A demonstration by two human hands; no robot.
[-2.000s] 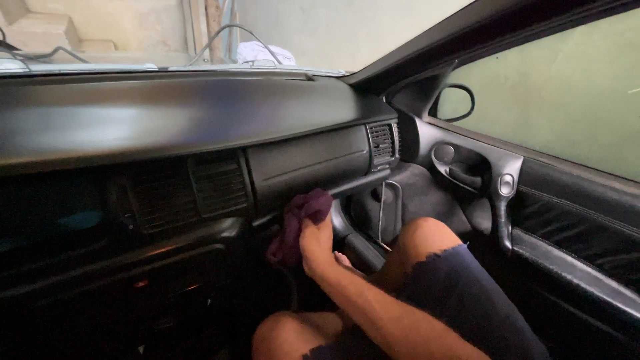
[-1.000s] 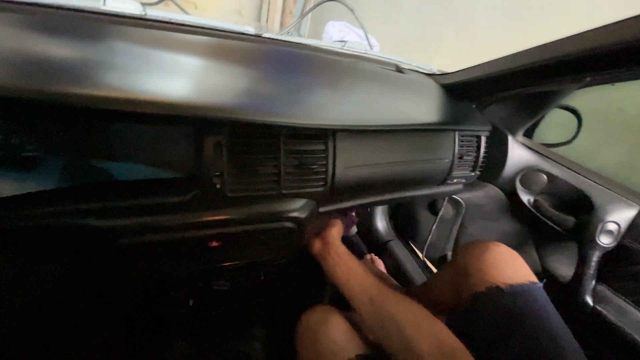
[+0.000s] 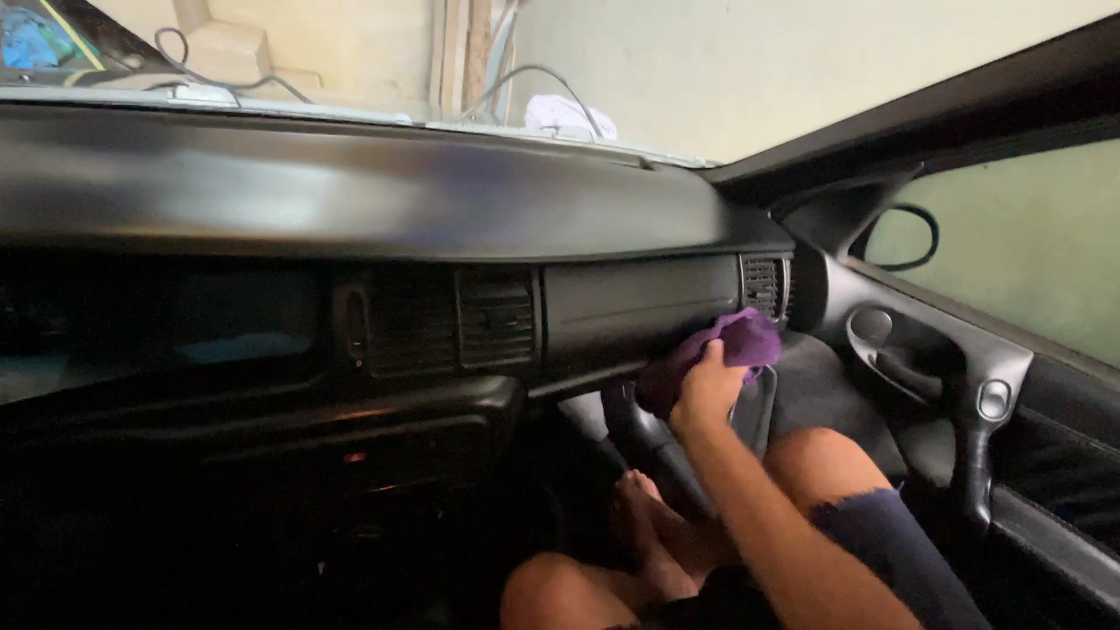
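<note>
My right hand (image 3: 713, 385) grips a crumpled purple cloth (image 3: 751, 339), its arm reaching up from the lower right. The cloth lies against the lower right part of the black passenger-side dashboard panel (image 3: 639, 306), just below the right air vent (image 3: 763, 287). Part of the cloth hangs to the left of my fingers, partly hidden by them. My left hand is out of view.
Centre air vents (image 3: 496, 317) are to the left, above the dark console. The door panel (image 3: 927, 302) with its handle borders the right side. My bare knees (image 3: 822, 464) and feet (image 3: 643, 516) are below the dashboard.
My right hand has moved to the right along the dashboard's lower edge, from near the panel's left end to below the right vent. More of the cloth shows than one second ago.
</note>
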